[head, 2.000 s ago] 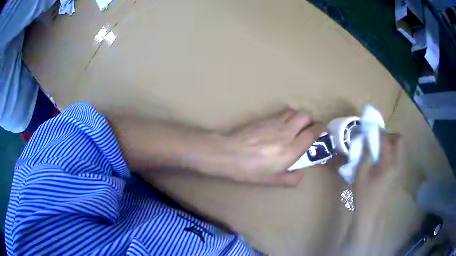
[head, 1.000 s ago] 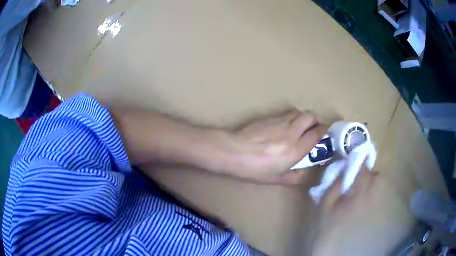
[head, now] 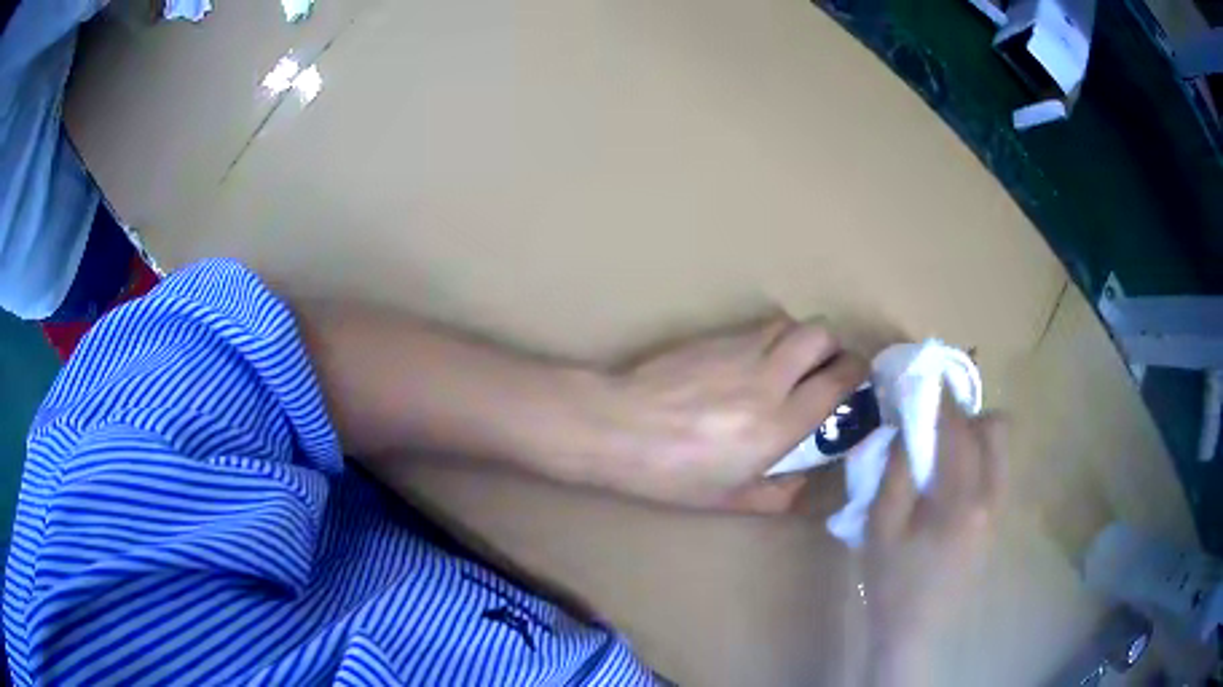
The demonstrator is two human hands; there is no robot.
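Observation:
My left hand (head: pixel 718 416) is shut on the handle of a white handheld mini fan (head: pixel 888 369) held low over the brown bench (head: pixel 563 175). The glossy black display panel (head: pixel 848 419) shows beside my fingers. My right hand (head: pixel 946 497), somewhat blurred, holds a crumpled white wiping cloth (head: pixel 917 403) against the fan head. The cloth and my fingers hide most of the grille.
A whitish bottle (head: pixel 1140 570) is at the lower right, near a dark shiny object (head: pixel 1116 647). An open white box (head: pixel 1049 47) lies on the dark green belt (head: pixel 993 154). A pale metal upright (head: pixel 1160 329) is at right. A neighbour's pale sleeve (head: pixel 34 175) is at upper left.
My right hand and the cloth have moved left and down from the outer side of the fan head and now cover more of its face. The white boxes on the belt have shifted up and left.

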